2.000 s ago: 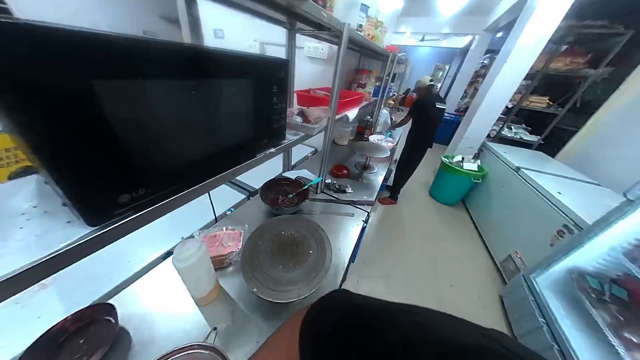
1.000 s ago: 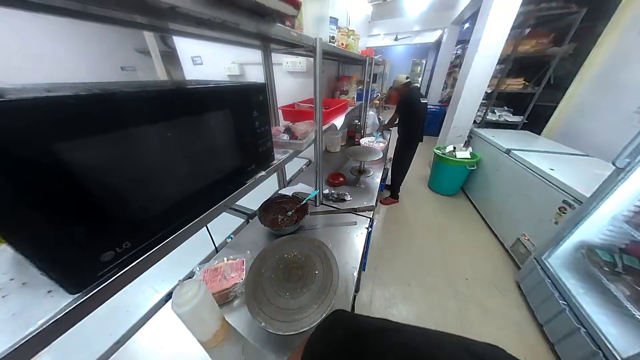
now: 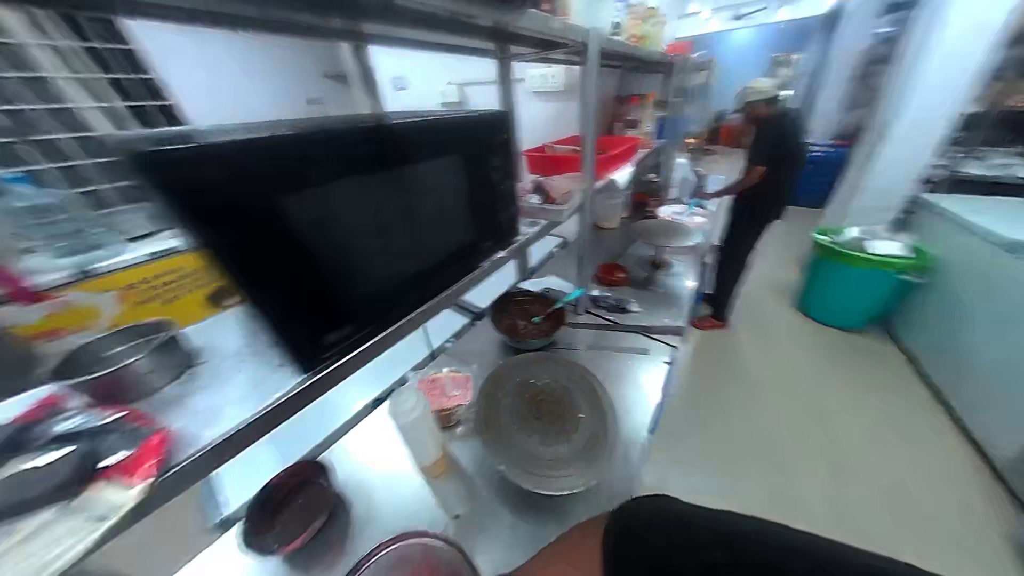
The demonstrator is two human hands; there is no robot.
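Neither of my hands shows; a bare forearm below a black sleeve enters at the bottom edge, its hand out of frame. Just beyond it a round metal turntable rests on the steel counter. Behind the turntable sits a bowl of dark chocolate mixture with a turquoise spatula leaning in it. Left of the turntable are a translucent squeeze bottle and a plastic-wrapped pink pack. A dark round bowl lies nearer, beside the cut-off rim of another round container.
A black microwave stands on the steel shelf above the counter. Red tray, cake stand and red bowl are farther back. A person in black works there. A green bin and white chest freezer stand right.
The view has swung left, bringing in a metal cake tin and a red package on the shelf. The turntable and the bowl of chocolate mixture keep their places on the counter.
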